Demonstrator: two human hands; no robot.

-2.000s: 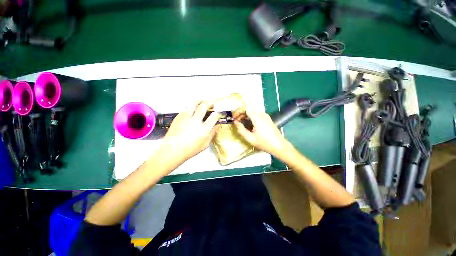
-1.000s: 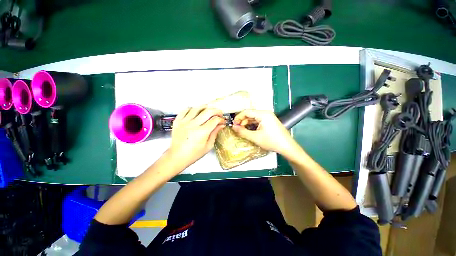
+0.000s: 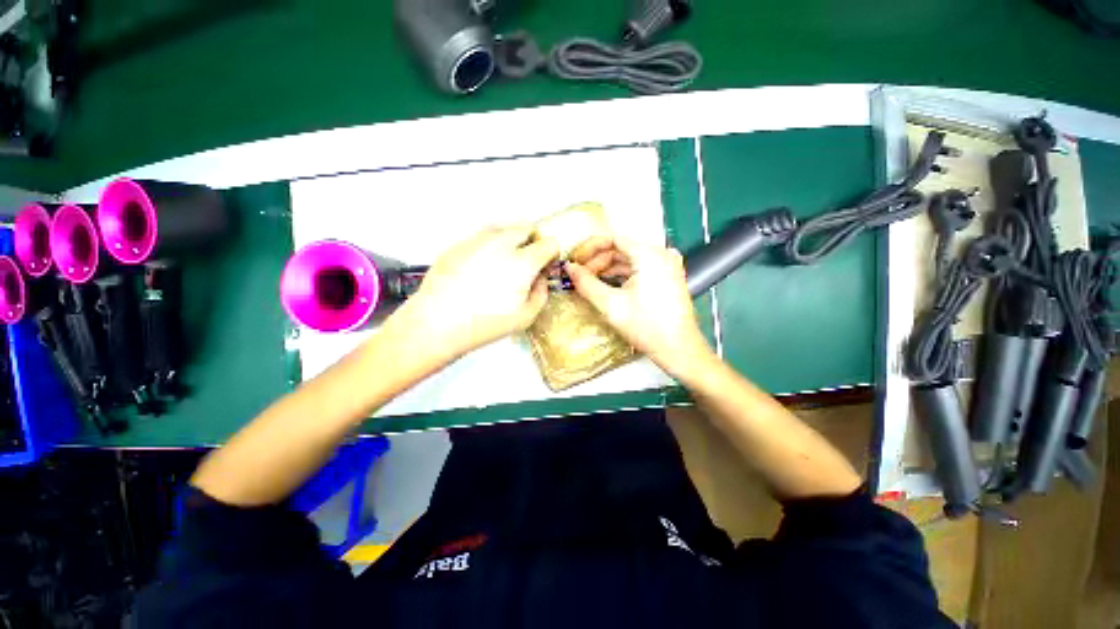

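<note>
A hair dryer head with a magenta ring [image 3: 330, 286] lies on the white work sheet [image 3: 369, 203]. Its black inner handle points right, mostly hidden under my left hand [image 3: 484, 285], which grips it. My right hand [image 3: 639, 301] pinches something small and dark at the handle end; the thin wires there are too small to make out. Both hands' fingertips nearly meet above the yellow-tan pad [image 3: 575, 344]. The dark grey handle sleeve [image 3: 737, 250] extends right from behind my right hand, with its bundled power cord [image 3: 856, 221] beyond.
Several dryer heads [image 3: 128, 221] with magenta rings stand at left beside a blue bin [image 3: 43, 393]. The cord tray [image 3: 887, 307] at right holds several cord-and-sleeve sets. Behind the white rail [image 3: 516, 130], a grey dryer [image 3: 448, 47] with its cord lies on the green conveyor.
The dryer and cord on the conveyor have moved left. My hands stay at the handle end, with the fingertips slightly shifted. The camera view has shifted a little.
</note>
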